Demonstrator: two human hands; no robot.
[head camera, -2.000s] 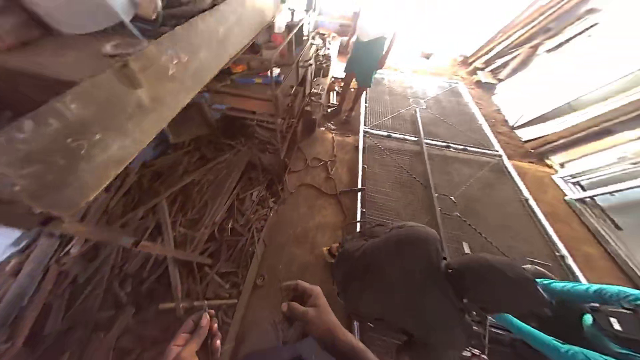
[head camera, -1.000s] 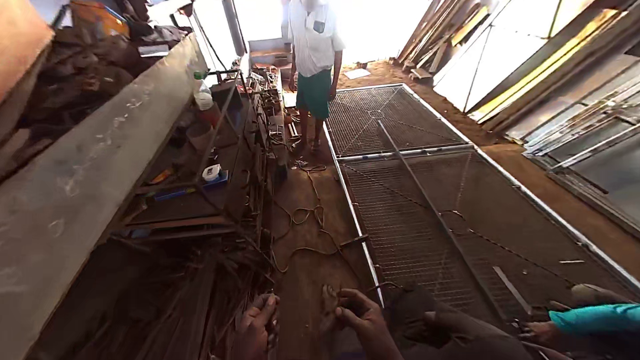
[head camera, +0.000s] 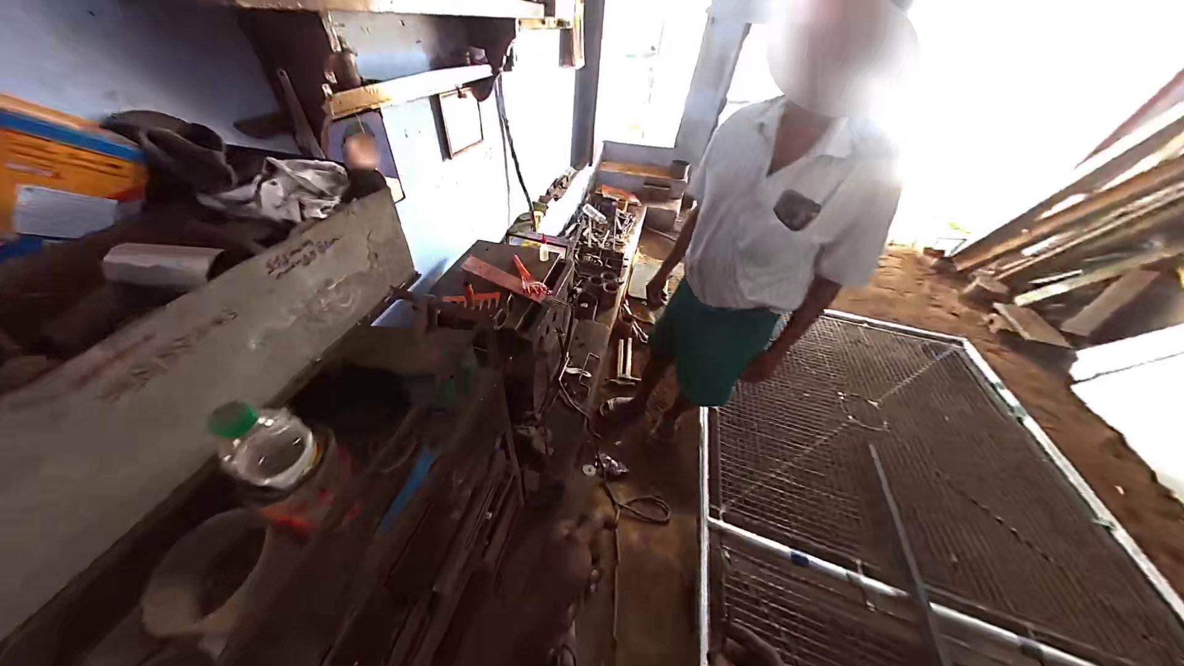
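Note:
Neither of my hands is plainly in view; a dark rounded shape at the bottom edge is too unclear to name. A large metal-framed wire mesh panel (head camera: 832, 462) lies on the ground at the right, with a long thin bar (head camera: 902, 536) across it. A person in a white shirt and green shorts (head camera: 721, 342) stands at its far left corner, arms hanging down. At the lower left a clear plastic bottle with a green cap (head camera: 268, 449) stands near a pale ring-shaped object (head camera: 208, 573).
Red rake heads (head camera: 472, 299) lie on the cluttered bench along the left wall. A cord (head camera: 643, 509) lies on the narrow dirt floor between bench and panel. A concrete ledge (head camera: 305, 296) slopes across the left. Wooden boards (head camera: 1091, 240) lean at the right.
My view has swung up and left, and both my hands, seen low in the earlier frames, have dropped out of clear sight. The standing person appears much larger.

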